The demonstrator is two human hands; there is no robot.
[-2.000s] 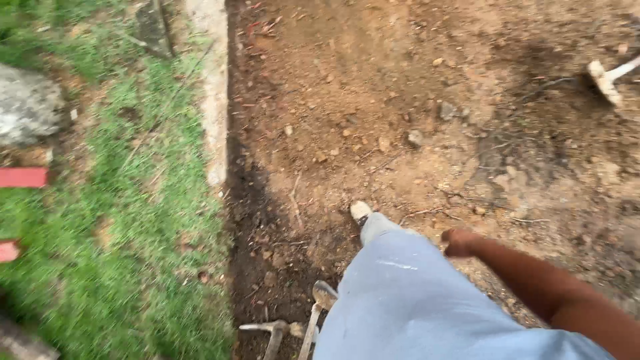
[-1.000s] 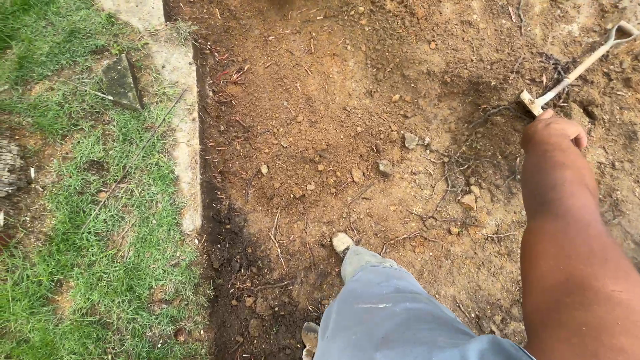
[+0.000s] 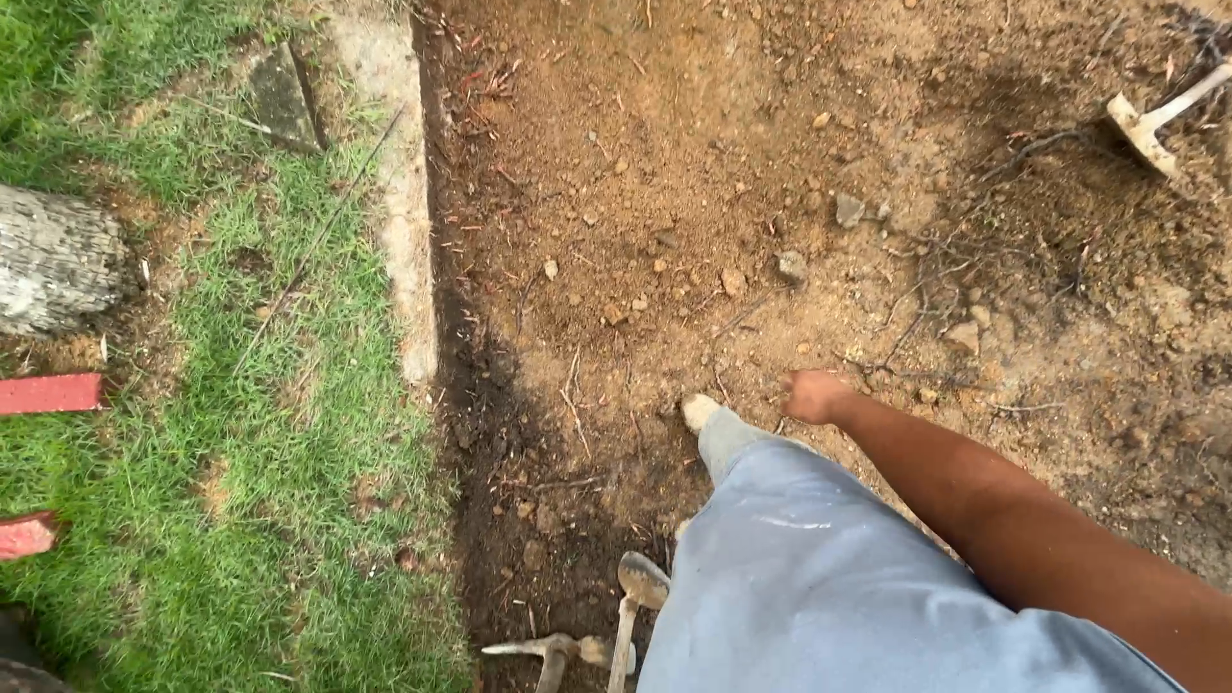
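My right hand (image 3: pixel 816 397) hangs over the bare soil, just right of my light shoe (image 3: pixel 700 412) and trouser leg. Its fingers look curled in, and nothing shows in it. My left hand is out of view. At the upper right lies a tool with a pale T-shaped end (image 3: pixel 1142 137), well apart from my hand; its shaft runs out of the frame. Near the bottom, left of my trousers, are a pickaxe head (image 3: pixel 553 647) and a second long-handled tool with a worn metal head (image 3: pixel 642 579). Both shafts are cut off by the frame's lower edge.
A concrete edging strip (image 3: pixel 409 221) divides grass from dug soil. On the grass are a flat stone (image 3: pixel 286 99), a weathered log end (image 3: pixel 58 262) and two red-painted pieces (image 3: pixel 50 394). Small stones (image 3: pixel 792 266) and thin roots (image 3: pixel 914 318) are scattered over the soil.
A second ago my right hand was up by the tool at the upper right; now it is back near my leg, away from that tool. The pickaxe head shows again at the bottom.
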